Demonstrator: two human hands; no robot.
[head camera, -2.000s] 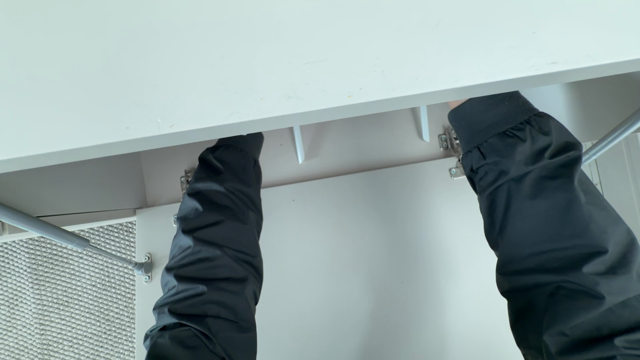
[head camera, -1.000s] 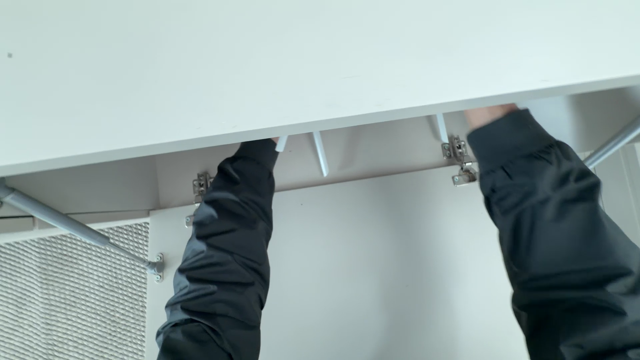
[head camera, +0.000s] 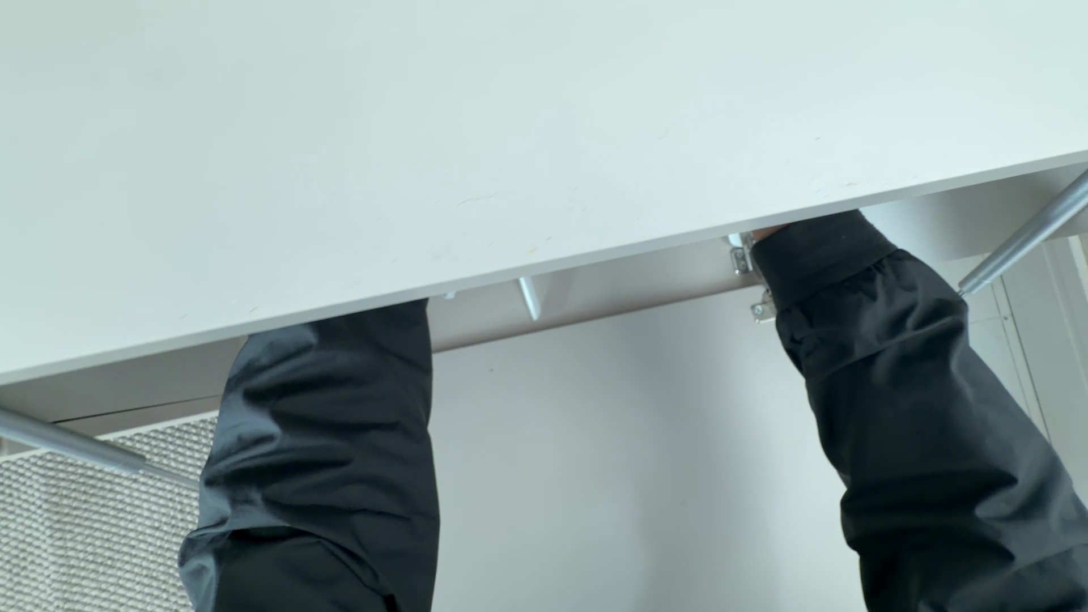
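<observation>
Both forearms, in dark jacket sleeves, reach under a large white panel (head camera: 544, 144) into a white cabinet compartment. My left hand is wholly hidden behind the panel's lower edge; only its sleeve shows. Of my right hand (head camera: 769, 230) a sliver of skin at the cuff is seen, beside a metal hinge (head camera: 741, 257); its fingers are hidden. What either hand holds cannot be seen. Between the arms, a thin white strip (head camera: 529, 297) sticks out below the panel edge. Beneath lies the opened flap door (head camera: 578, 459), joined by hinges.
A gas strut (head camera: 72, 438) slants at the left, its lower end behind the left sleeve. Another strut (head camera: 1028, 229) stands at the right, near the right sleeve. Woven textured material (head camera: 93, 518) lies at lower left. White framing (head camera: 1050, 340) runs along the right side.
The left sleeve now reaches under the panel with its cuff hidden, and it covers the left hinge seen before. Less of my right hand shows than one second ago. The view has shifted somewhat.
</observation>
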